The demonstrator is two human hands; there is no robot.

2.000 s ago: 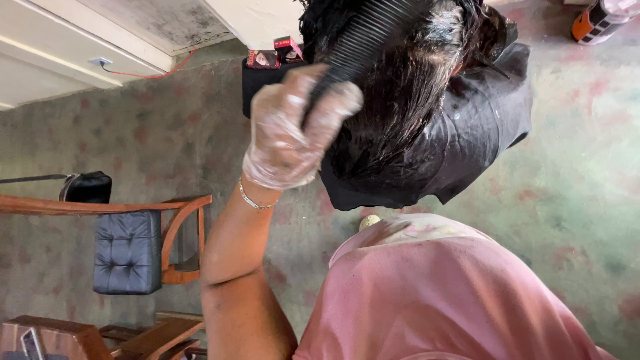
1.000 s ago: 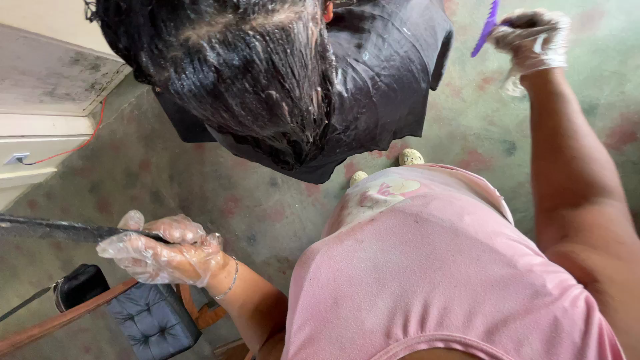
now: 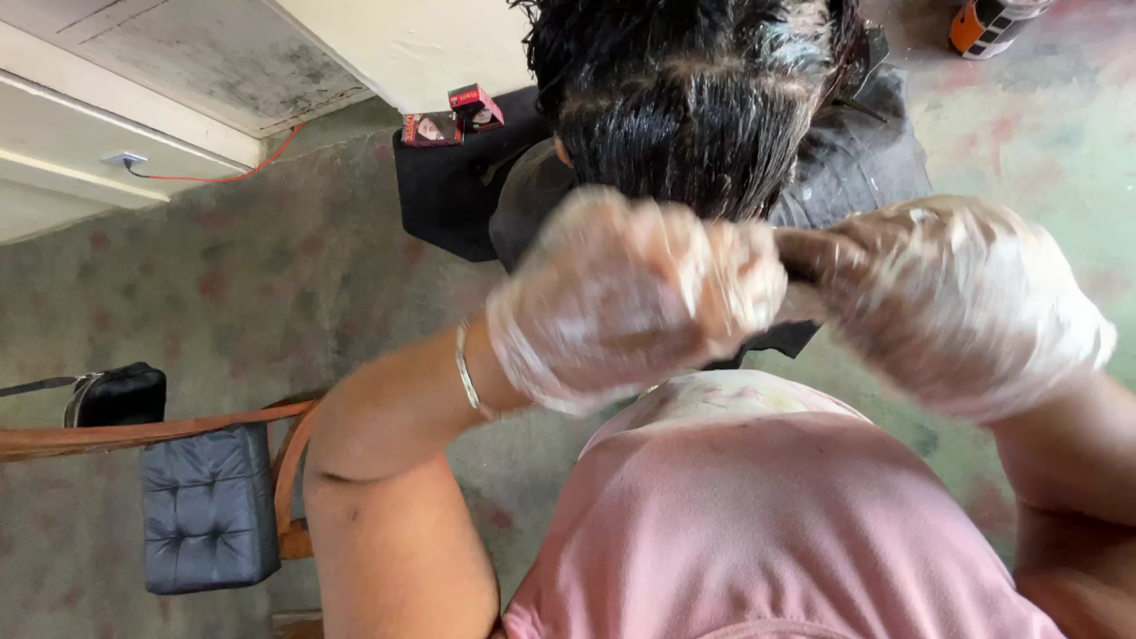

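Note:
Dark, wet, parted hair (image 3: 683, 124) of a seated person shows at the top middle, with pale cream on its upper right part. A black cape (image 3: 856, 160) covers that person's shoulders. My left hand (image 3: 639, 302), in a clear plastic glove, is blurred just below the hair, its fingers bent. Beside it at the right is my right hand (image 3: 958, 302), also in a plastic glove smeared with cream. The fingertips of both hands meet or nearly meet in front of the cape. Whether either hand holds something small is hidden by blur. No comb is visible.
Two small red and black boxes (image 3: 435, 130) lie on a black surface left of the person. A tufted dark cushion (image 3: 209, 510) is by a wooden armrest (image 3: 160, 432), near a black bag (image 3: 120, 395). An orange cord (image 3: 226, 178) runs from a wall outlet. An orange and black container (image 3: 994, 27) stands top right.
My hands, wide apart one second ago, have come together below the hair. The dark comb in my left hand and the purple tool in my right hand are no longer visible.

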